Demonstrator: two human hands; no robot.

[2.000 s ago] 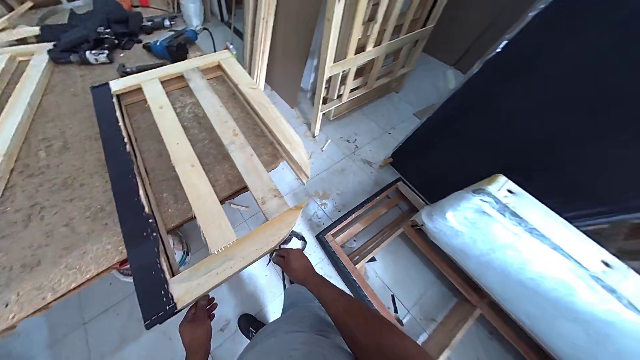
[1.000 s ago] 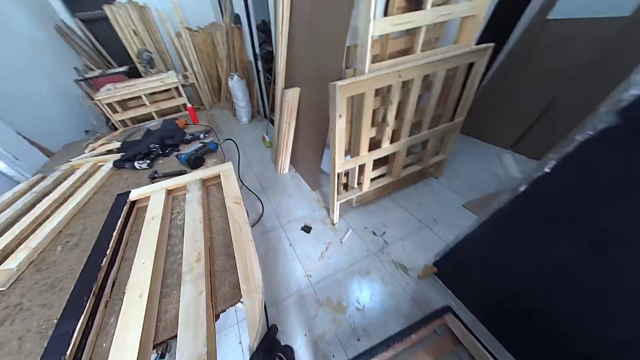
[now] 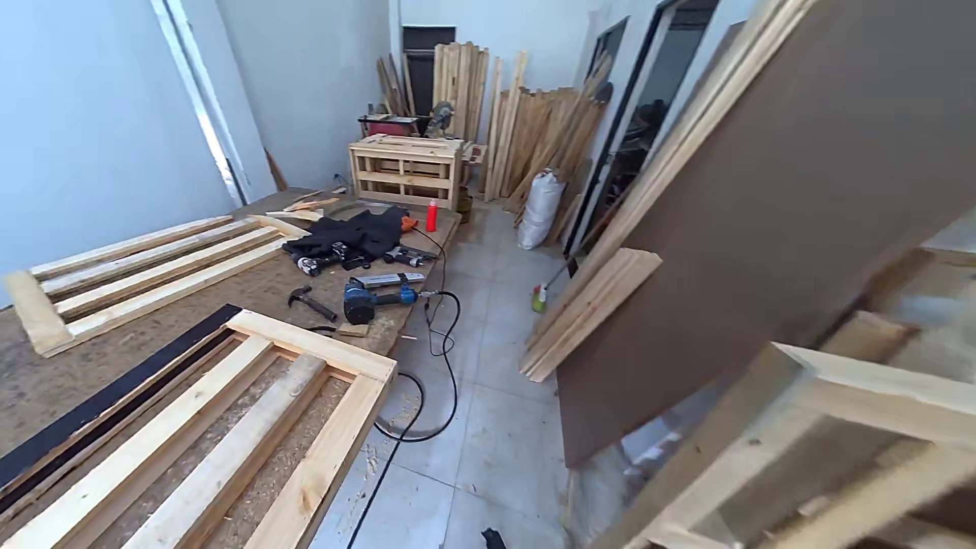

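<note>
Neither my left hand nor my right hand shows in the head view. A slatted wooden frame with a black strip along its left side lies at the near end of the workbench. Beyond it are a claw hammer, a blue nail gun joined to a black hose, and a small wood block. Farther back, a black cloth lies by more power tools and a red bottle. A second slatted frame rests on the left of the bench.
A black hose loops over the tiled floor. Brown panels and wood boards lean on the right. A wooden frame stands at the near right. A white sack and upright planks are at the back.
The view has swung left and up toward the back of the room. Two seconds ago both my hands were at the near end of the slatted frame; now they are out of view.
</note>
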